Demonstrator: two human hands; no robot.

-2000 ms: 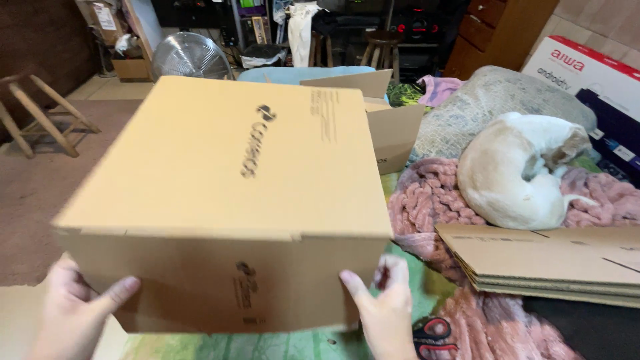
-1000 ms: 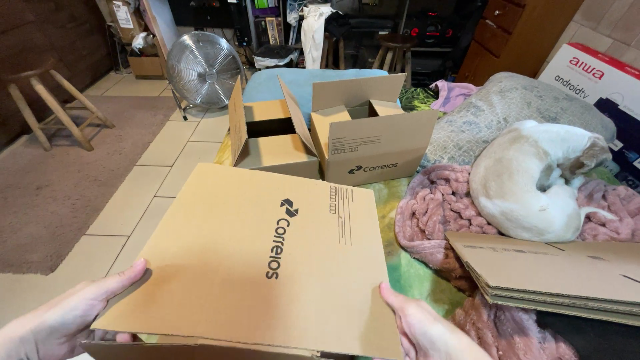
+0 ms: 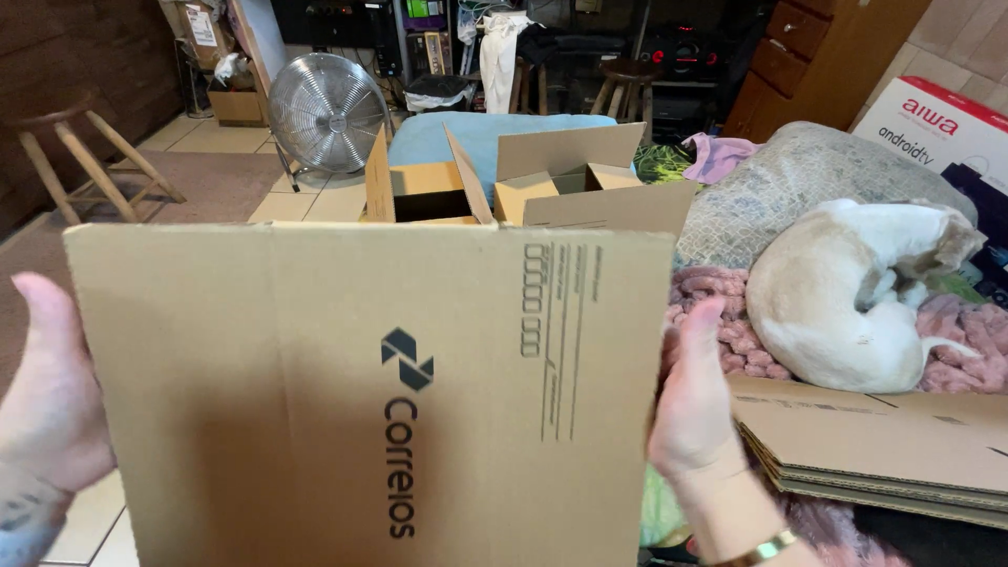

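Observation:
A cardboard box [image 3: 299,378] with a printed logo and address lines faces me, held up between both palms. My left hand [image 3: 55,394] presses its left side with the thumb up. Against the right side lies my right hand [image 3: 697,394], thumb up too, with a bracelet on its wrist. The fingers of both hands are partly hidden behind the box's sides. Beyond its top edge stand two more cardboard boxes with raised flaps, one on the left [image 3: 429,179] and one on the right [image 3: 571,153].
A pale dog [image 3: 835,299] lies curled on a pink chunky blanket [image 3: 720,303] at the right. Flat cardboard sheets [image 3: 882,433] are stacked nearer me. A metal fan [image 3: 329,114] and a wooden stool [image 3: 87,150] stand on the left; a blue cushion [image 3: 441,134] lies behind the boxes.
The held box has tilted up, so its printed face now stands toward me and covers the lower part of the two boxes behind. Both hands have stayed at its sides.

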